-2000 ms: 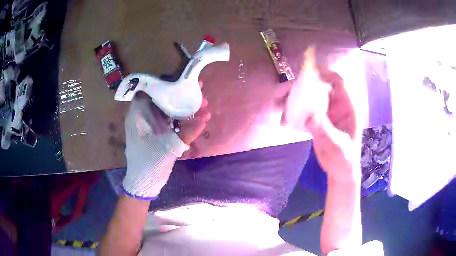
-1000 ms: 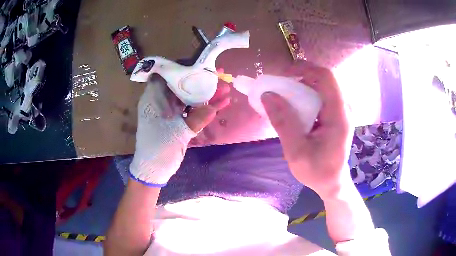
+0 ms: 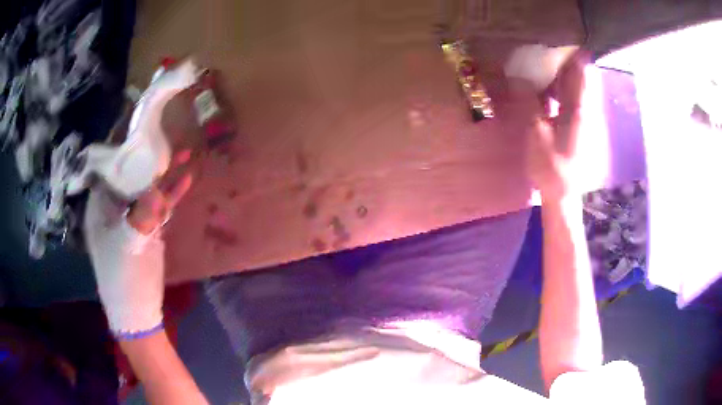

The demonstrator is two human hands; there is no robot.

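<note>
The white toy scooter body [image 3: 146, 146] is blurred at the left of the bench, with a red spot at its upper end. My left hand [image 3: 131, 217], in a white knit glove with bare fingertips, holds it from below. My bare right hand [image 3: 560, 138] is at the right, blurred and glaring. The white glue bottle [image 3: 534, 65] is at its fingertips. Whether the fingers still grip the bottle cannot be told.
The brown bench cover [image 3: 332, 134] bears the gold tool [image 3: 469, 81] and the partly hidden red packet [image 3: 212, 115]. White parts [image 3: 55, 103] lie on the dark surface at left. A parts bin [image 3: 617, 229] and a glaring white sheet [image 3: 681, 174] are at right.
My left hand has carried the scooter body left, over the red packet's left side. My right hand and the bottle have moved away from the body, to the upper right.
</note>
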